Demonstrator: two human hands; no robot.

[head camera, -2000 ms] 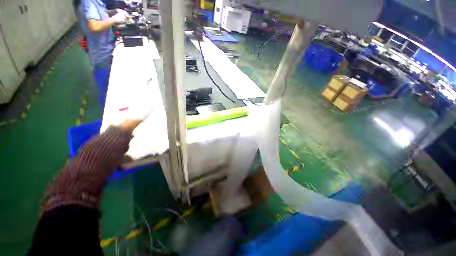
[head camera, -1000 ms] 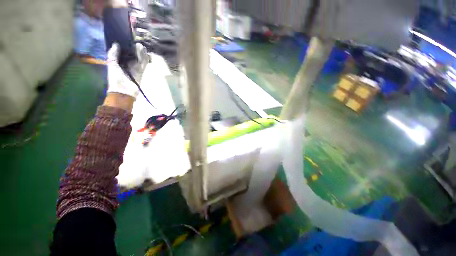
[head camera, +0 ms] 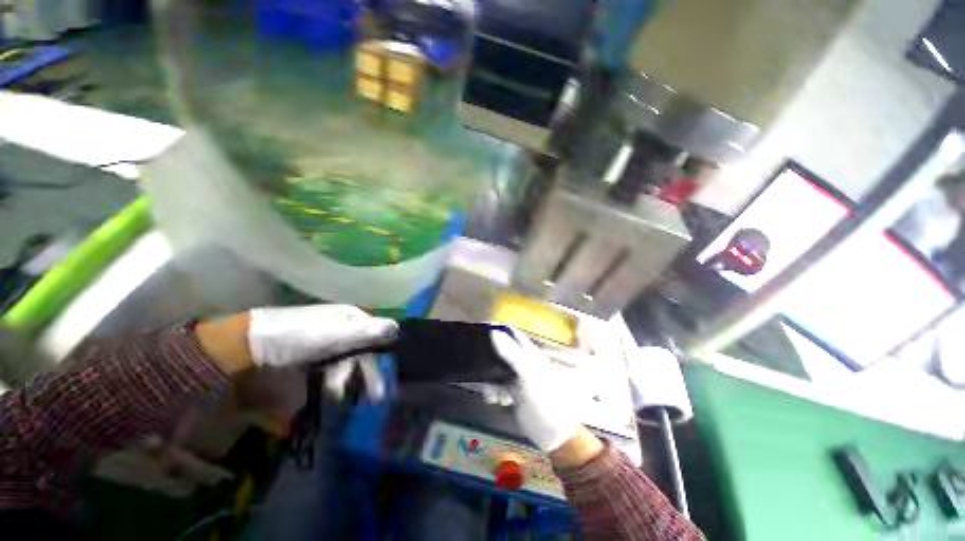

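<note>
A black power adapter (head camera: 450, 352) is held level between my two white-gloved hands, above the front of the welding machine. My left hand (head camera: 323, 340) grips its left end, where a black cable hangs down. My right hand (head camera: 538, 393) holds its right end. Behind it is the welding fixture (head camera: 535, 319), yellow inside, on the metal plate. The grey slotted ultrasonic horn (head camera: 599, 252) is above and behind the fixture. The translucent film strip (head camera: 277, 248) curves down from the upper left towards the machine.
The control panel (head camera: 455, 448) with a red emergency stop (head camera: 509, 473) is below my hands. A white film roll (head camera: 658, 383) is right of the plate. Corded adapters (head camera: 868, 484) lie on the green bench (head camera: 783, 444). Two monitors stand behind. A yellow-green bar (head camera: 79, 264) is at left.
The view has swung right from the line to the machine. My left hand has brought the adapter from the line over to the machine, and my right hand has come into view, holding it too.
</note>
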